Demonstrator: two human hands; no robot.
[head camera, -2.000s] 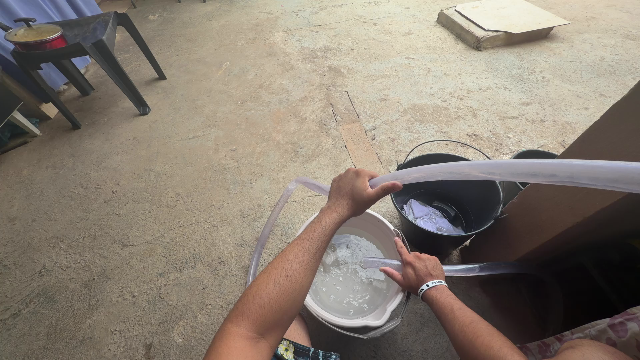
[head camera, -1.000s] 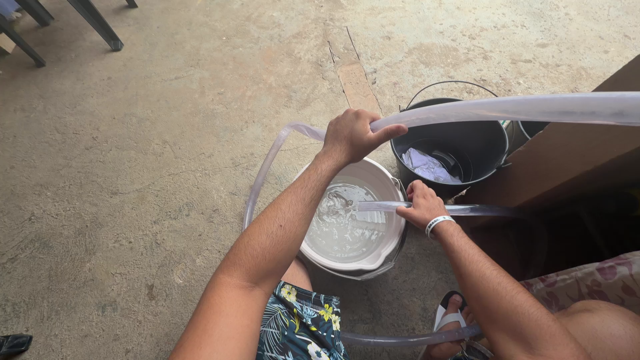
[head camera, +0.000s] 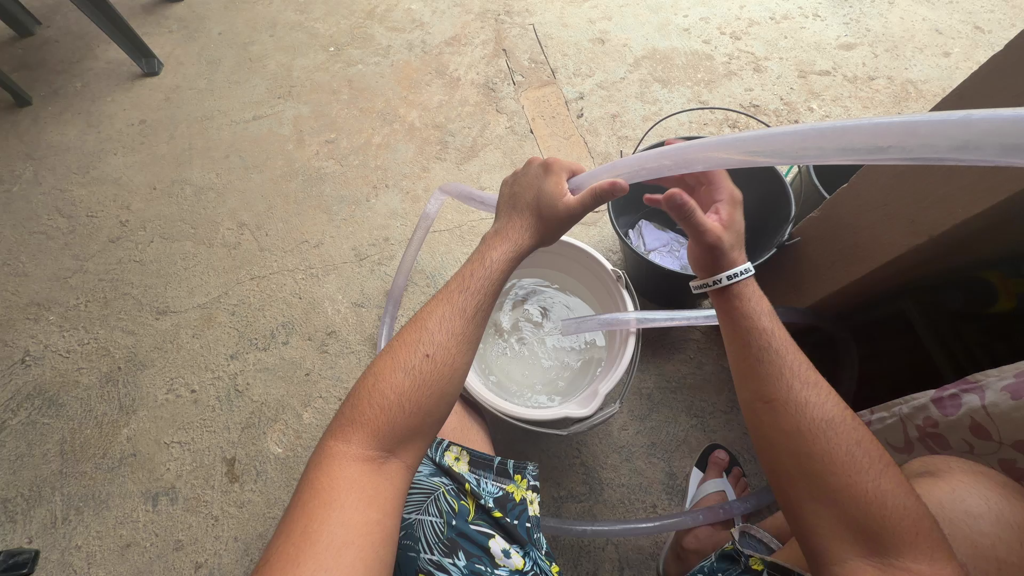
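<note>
My left hand (head camera: 552, 198) is closed around a clear plastic hose (head camera: 792, 144), which passes above the buckets and off to the right. A white bucket (head camera: 622, 360) of rippling water stands below my wrist; another length of clear hose (head camera: 656, 320) lies over its rim with its end at the water. My right hand (head camera: 704, 212), with a white wristband (head camera: 722, 278), is raised with fingers apart under the upper hose, over a black bucket (head camera: 648, 276). Whether its fingertips touch the hose is hard to tell. A crumpled pale cloth or sheet (head camera: 660, 244) lies inside the black bucket.
The concrete floor (head camera: 200, 280) spreads out left and ahead. A brown panel (head camera: 904, 192) stands at the right, partly beside another dark bucket (head camera: 832, 178). Dark furniture legs (head camera: 120, 36) are at the upper left. More hose (head camera: 640, 526) runs near my sandaled foot (head camera: 712, 496).
My right hand has let go of the hose end at the white bucket and moved up to the upper hose. My left hand keeps its hold. The view has tilted down since the first frame.
</note>
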